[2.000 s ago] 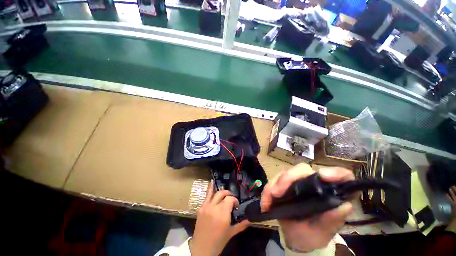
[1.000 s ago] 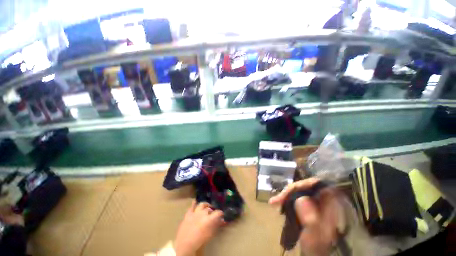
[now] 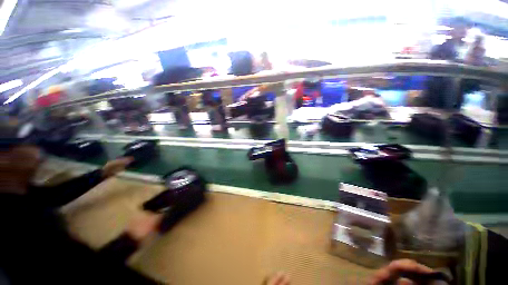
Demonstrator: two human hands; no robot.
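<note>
The view is blurred. My left hand point(image 3: 277, 279) shows only as fingertips cut off by the bottom edge; what it does is hidden. My right hand point(image 3: 405, 268) is at the bottom right, partly cut off, with its fingers around the dark electric screwdriver point(image 3: 431, 275). An open black speaker cabinet point(image 3: 283, 168) with red wires lies on the green conveyor ahead of my hands. Another open cabinet point(image 3: 390, 167) lies on the conveyor farther right.
A person in dark clothes point(image 3: 53, 222) at the left reaches to a black cabinet point(image 3: 184, 195) on the cardboard-covered bench point(image 3: 250, 234). A white-grey screw feeder point(image 3: 362, 222) and a clear bag point(image 3: 431, 222) stand at the right. More cabinets lie along the conveyor point(image 3: 223, 170).
The view has swung up and left. The cabinet formerly under my left hand is no longer on the bench there; one with red wires now lies on the conveyor. My hands are lower in view.
</note>
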